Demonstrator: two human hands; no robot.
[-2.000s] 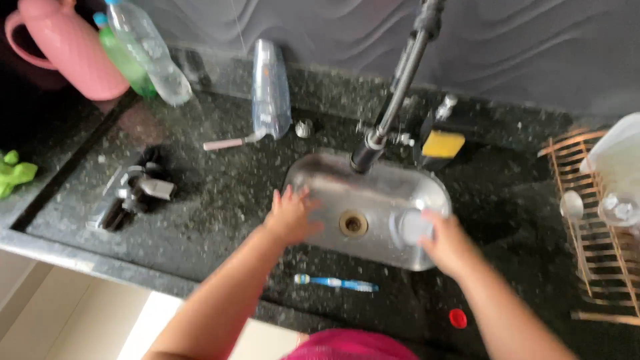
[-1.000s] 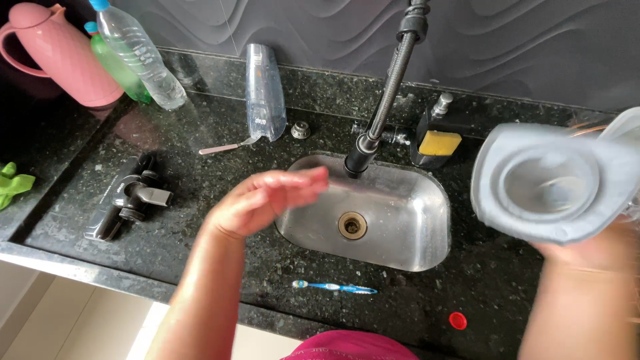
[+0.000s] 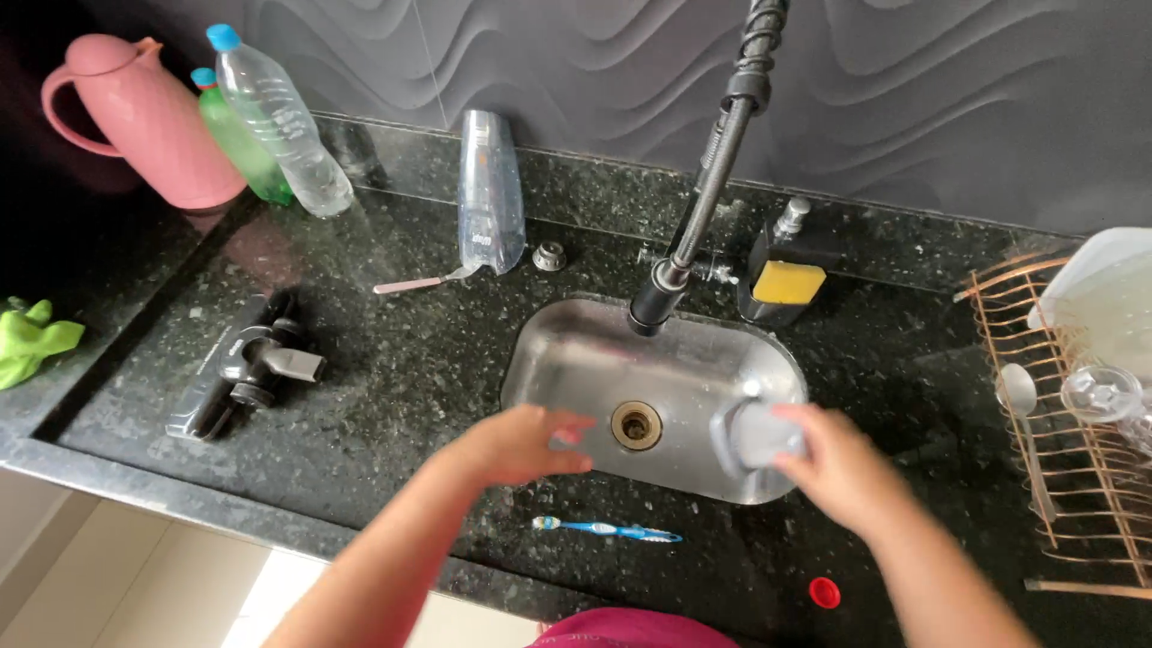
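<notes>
Over the right part of the steel sink (image 3: 576,351), my right hand (image 3: 823,450) grips a translucent grey plastic container (image 3: 760,436), blurred, with its wide rim turned left. My left hand (image 3: 531,441) is over the sink's lower left edge, fingers apart and holding nothing. Between the hands lies the drain (image 3: 636,426). A spring-necked faucet (image 3: 661,292) hangs over the sink's back edge. In front of the basin, a blue and white toothbrush (image 3: 607,529) lies on the dark granite counter (image 3: 432,360). A red cap (image 3: 824,592) is near my right forearm.
A black floor-tool head (image 3: 256,360), a pink-handled utensil (image 3: 409,285) and a clear tank (image 3: 490,198) are left. Bottles (image 3: 288,135) and a pink jug (image 3: 162,126) stand behind. A yellow sponge (image 3: 788,283) sits in a holder; a copper-coloured rack (image 3: 1053,423) is right.
My right hand has brought the container from above the rack side back down to the sink. My left hand has lowered towards the basin's front left edge.
</notes>
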